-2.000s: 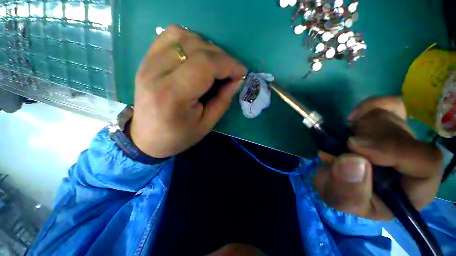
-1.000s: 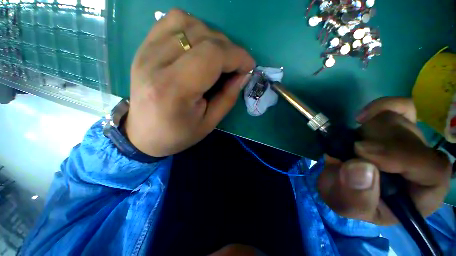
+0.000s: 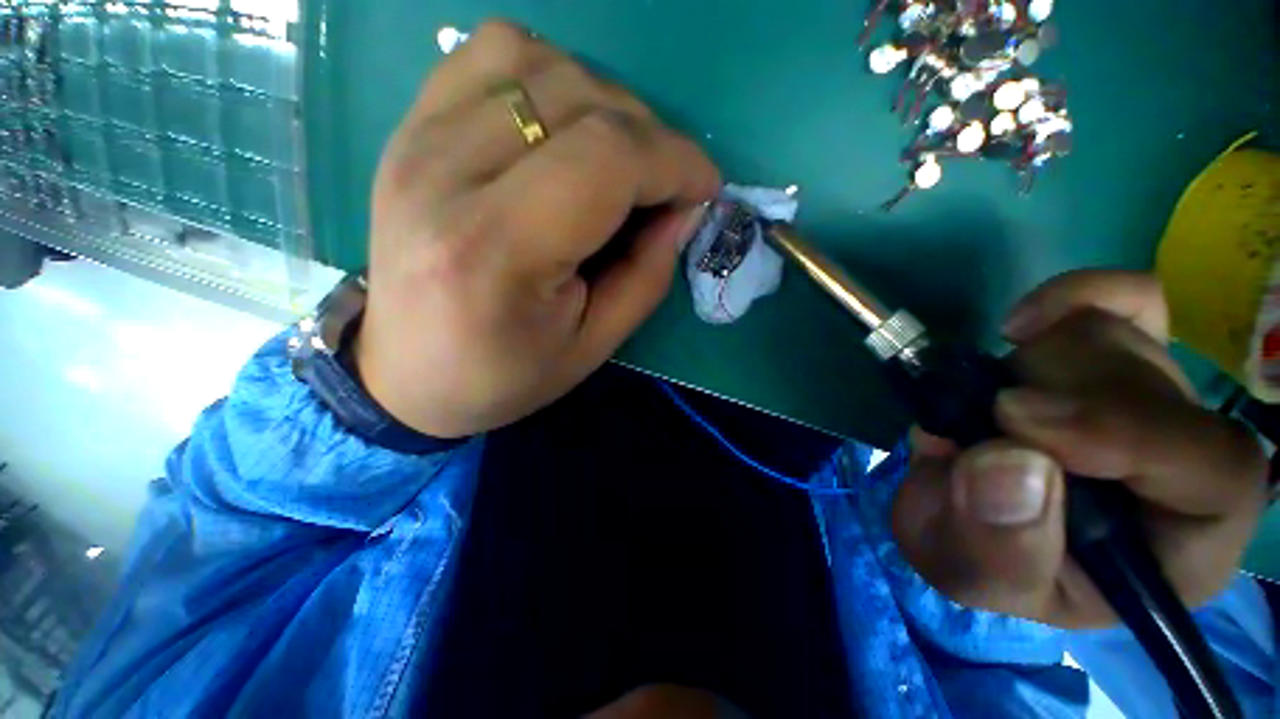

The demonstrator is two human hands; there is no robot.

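A small dark circuit board (image 3: 726,243) lies on a whitish irregular pad (image 3: 733,292) on the green mat. My left hand (image 3: 527,239) is at the pad's left edge, thumb and forefinger pinched at the board's upper left. What they pinch is tiny and mostly hidden, perhaps a lead. My right hand (image 3: 1088,450) holds the soldering iron (image 3: 838,287) like a pen by its black handle. Its brass-coloured barrel points up and left, and the thin tip is at the board's upper right side. Whether the tip touches the board cannot be told.
A loose pile of silvery discs with thin wires (image 3: 969,91) lies at the upper right. A clear blister tray (image 3: 155,155) is at the left. A yellow tape roll (image 3: 1224,260) stands at the right. A blue cord (image 3: 730,450) hangs at the bench edge.
Since the oldest frame, the pile and tape roll appear shifted right as the view moved. The iron's tip has come closer to the board. Almost nothing differs from one second ago.
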